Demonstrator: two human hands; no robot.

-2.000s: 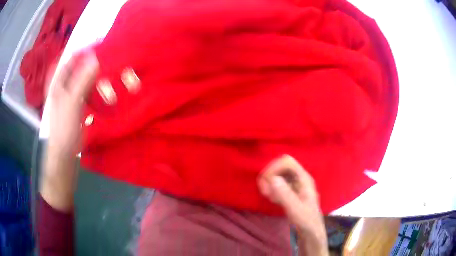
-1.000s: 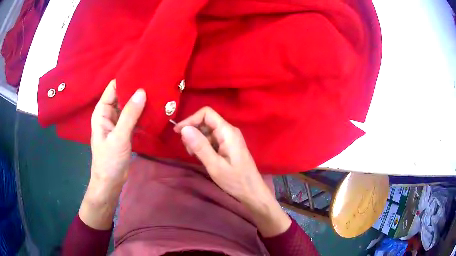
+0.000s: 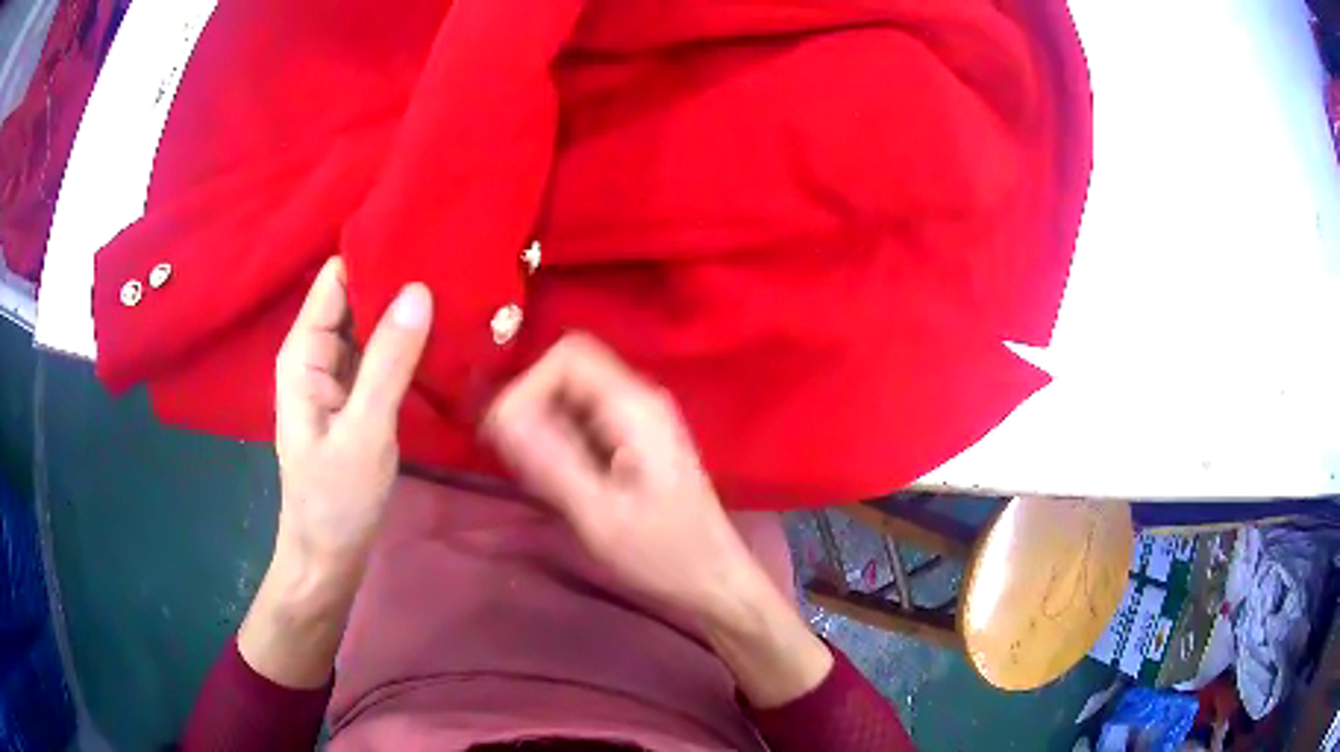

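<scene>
A red jacket (image 3: 823, 191) lies over the white table. My left hand (image 3: 341, 404) holds a sleeve cuff (image 3: 467, 331) near its end, thumb on top and fingers underneath. Two shiny buttons (image 3: 507, 322) sit along this cuff's right edge. The other sleeve cuff (image 3: 155, 316) lies flat at the left, with two round buttons. My right hand (image 3: 610, 448) is blurred, with curled fingers, just right of and below the held cuff. Whether it holds anything is hidden by blur.
The white table (image 3: 1205, 265) curves around the jacket. A round wooden stool (image 3: 1046, 595) stands below its front edge at the right, beside bags and cloth. Red garments (image 3: 52, 162) lie in a bin at the far left.
My left hand has come from the far left and now grips the turned sleeve. My right hand has moved left to the cuff; the pale tip seen at its fingers a second ago no longer shows.
</scene>
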